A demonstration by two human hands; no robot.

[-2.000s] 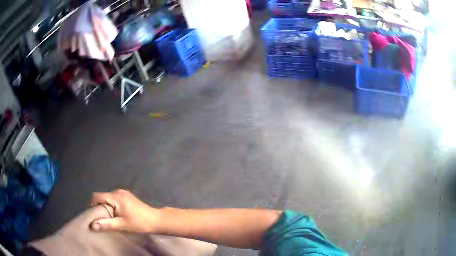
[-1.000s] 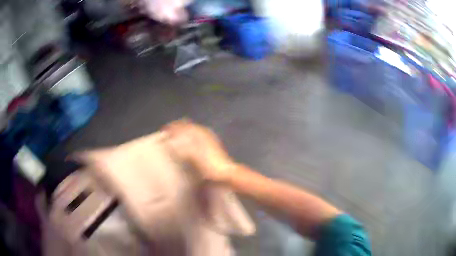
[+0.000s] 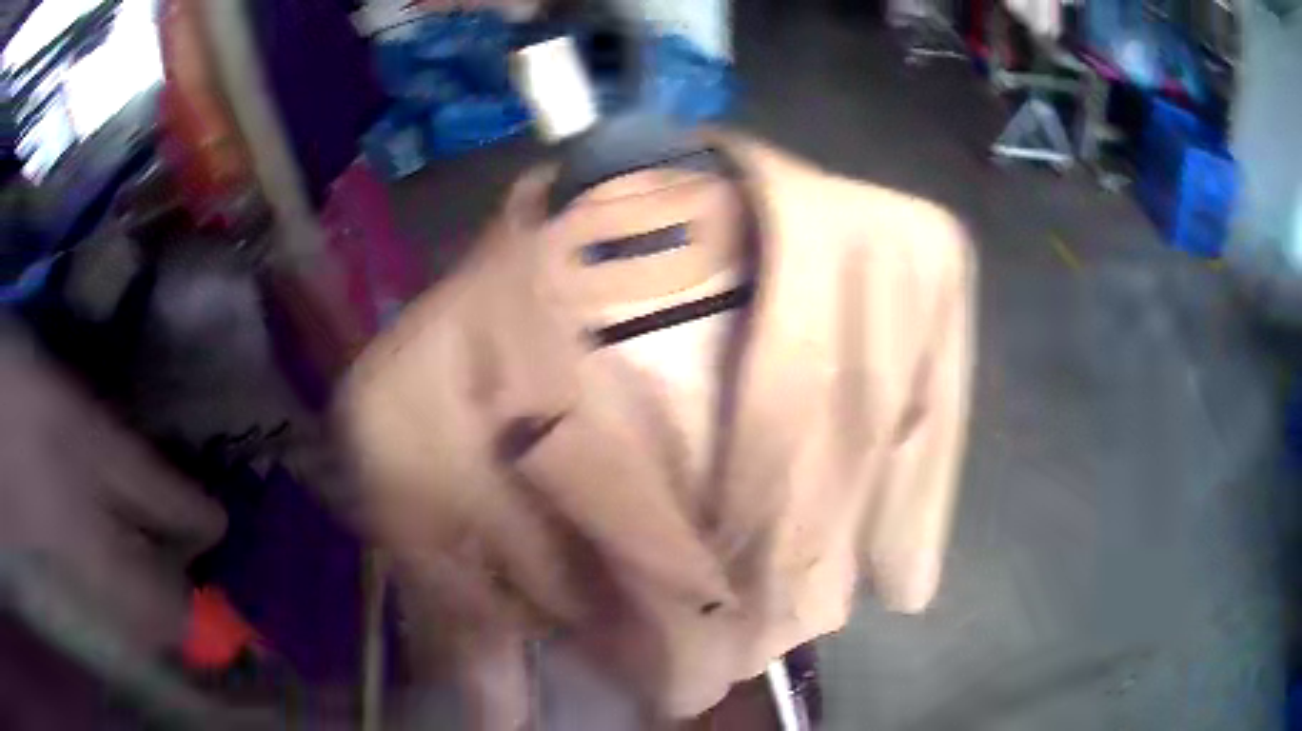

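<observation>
A beige to dusty pink jacket (image 3: 843, 329) hangs upright in the middle, its open front towards me. A dark neck label (image 3: 636, 244) and a dark strip below it show inside the back neck. The lapels cross low on the front, and the sleeves hang at both sides. The hanger and what holds the jacket up are blurred. I can make out neither of my hands. A blurred mauve shape (image 3: 86, 479) at the left edge looks like cloth, but I cannot tell for sure.
A pale slanting pole (image 3: 264, 129) stands at the left beside purple and orange cloth. Shiny blue sacks (image 3: 443, 93) lie behind the jacket. A white wheeled stand (image 3: 1035, 122) and a blue crate (image 3: 1188, 179) are at the upper right on grey floor.
The view has swung left. My right hand, earlier at the jacket's shoulder, has gone out of the picture. The jacket now shows upright and nearly whole in the middle.
</observation>
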